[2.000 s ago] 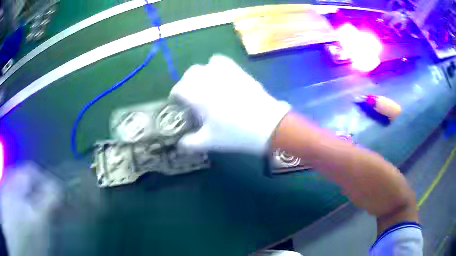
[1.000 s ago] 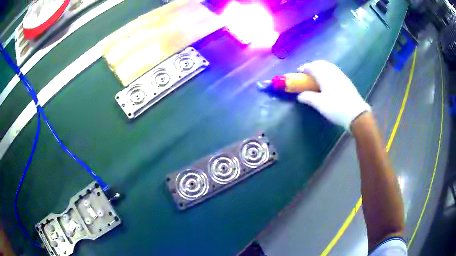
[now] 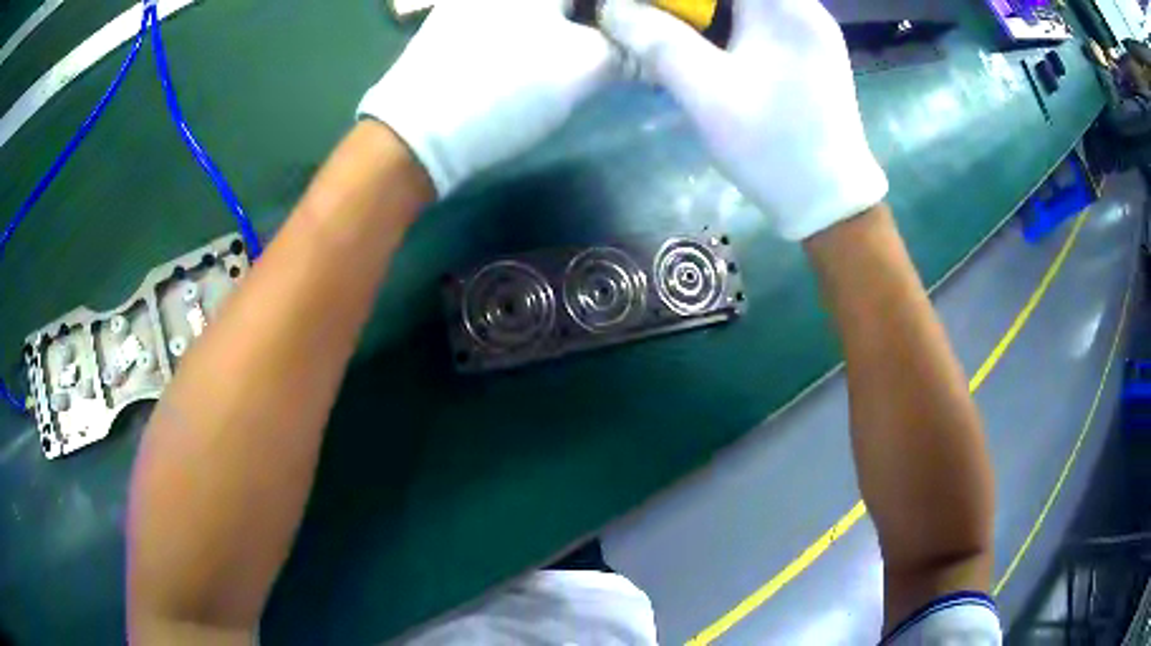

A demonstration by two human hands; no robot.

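My right hand [image 3: 789,114], in a white glove, is closed around a yellow bottle [image 3: 692,11] at the top edge. My left hand [image 3: 505,82], also gloved, meets the right fingers at a dark end of the bottle; its fingertips are partly cut off, and its grip cannot be made out. The grey three-ring module [image 3: 603,293] lies flat on the mat below the hands, rings up, touched by neither. The silver fixture [image 3: 124,347] lies at the left, its recesses uncovered, its right end partly behind my left forearm.
Blue hoses [image 3: 189,133] run from the top left to the fixture. The green mat [image 3: 467,467] has a diagonal front edge, with the grey floor and yellow lines [image 3: 1010,341] beyond. A dark flat object [image 3: 899,28] and a purple-lit device [image 3: 1029,19] are at the upper right.
My right hand has lifted the yellow bottle off the mat. My left hand has come into view and met it. The view has shifted, and the purple glare has left the picture.
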